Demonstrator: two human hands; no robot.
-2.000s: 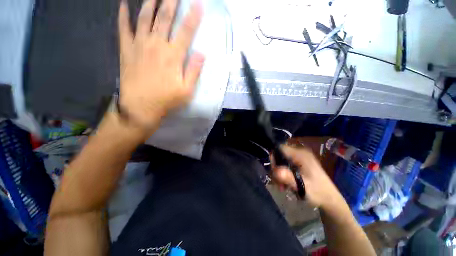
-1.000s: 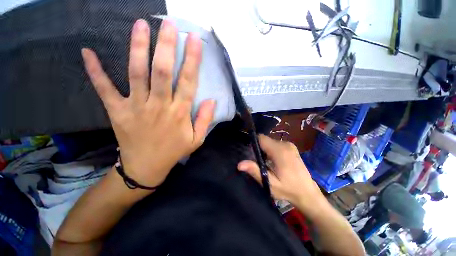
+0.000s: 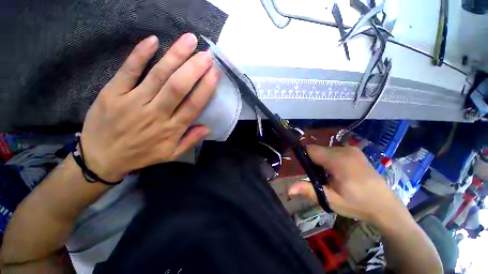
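Observation:
A sewn panel (image 3: 222,109) with a pale grey, rounded edge lies at the table's front edge. It adjoins dark, finely woven fabric (image 3: 48,59) at the upper left. My left hand (image 3: 147,112) lies flat on both, fingers pointing up and right. My right hand (image 3: 353,182) holds long black fabric shears (image 3: 267,116) by the handles. The blades run up and left along the pale panel's rounded edge, with the tip near my left fingertips. A thin dark strip hangs beside the blades. Whether the blades are fully closed is unclear.
Curved grey and black offcuts (image 3: 374,48) lie on the white table (image 3: 310,51), one hanging over its scaled front edge. A slim green-yellow tool (image 3: 441,32) lies at the right. Below are a blue crate (image 3: 393,140), a red crate (image 3: 327,250) and white thread scraps.
The shears have moved along the panel's rounded edge, and their tip is now farther left. My left hand has shifted left and tilted. More dark fabric shows at the top.

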